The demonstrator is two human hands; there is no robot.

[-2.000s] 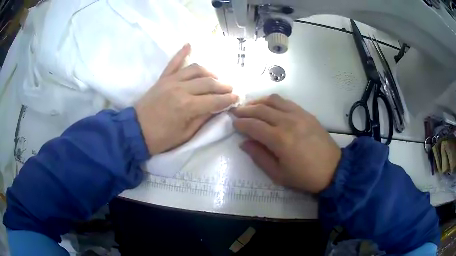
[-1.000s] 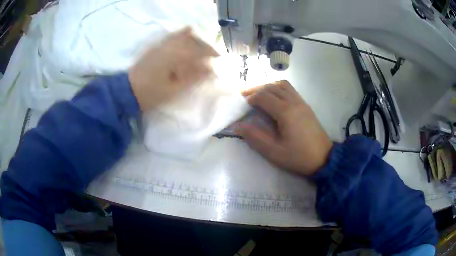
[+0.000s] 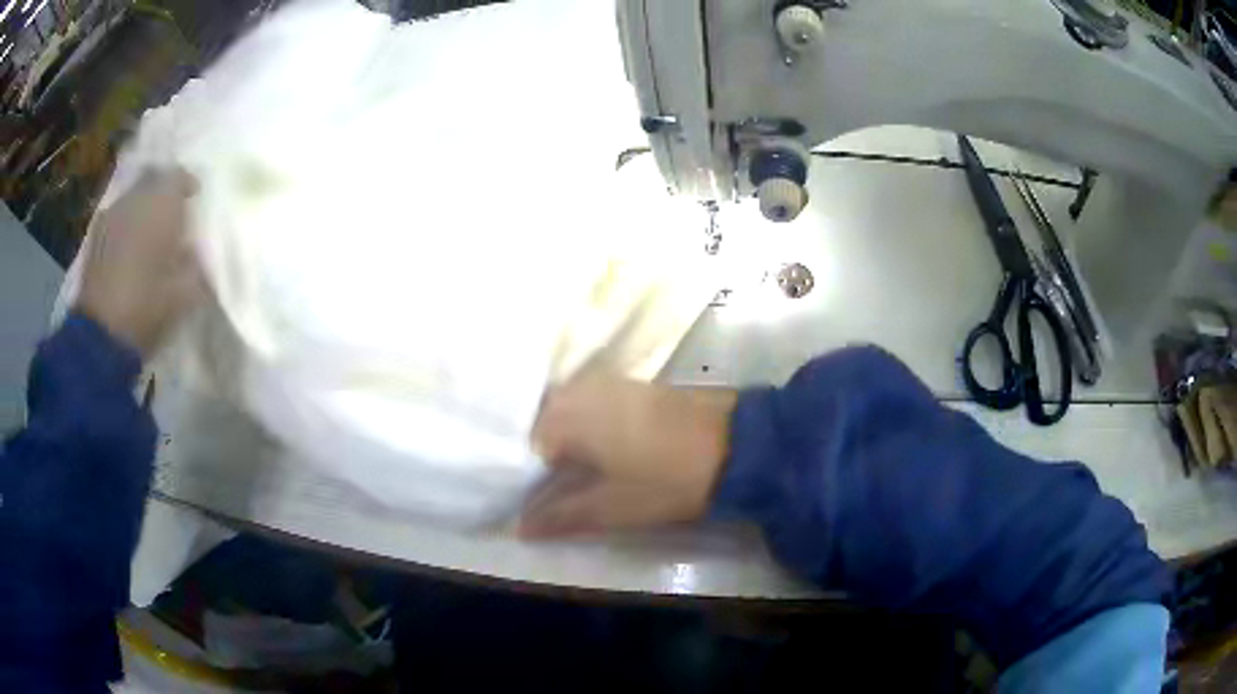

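A large white cloth piece (image 3: 407, 244) spreads over the left and middle of the table, blurred by motion and overexposed near the machine's light. My left hand (image 3: 140, 258) is blurred at the cloth's far left edge and holds it there. My right hand (image 3: 631, 458) pinches the cloth's near right edge, low and left of the needle area. The presser foot and needle (image 3: 712, 228) show beside the cloth's right side, under the sewing machine head (image 3: 672, 95).
Black fabric scissors (image 3: 1015, 292) and a slim metal tool (image 3: 1065, 292) lie right of the machine bed. A round metal disc (image 3: 795, 281) is right of the needle. Small items (image 3: 1205, 414) sit at the far right. A yellow strip (image 3: 170, 658) shows below the table at lower left.
My left hand has moved far left and my right hand left and nearer the front edge. The cloth, earlier bunched near the needle, is now spread between them. The view has shifted slightly.
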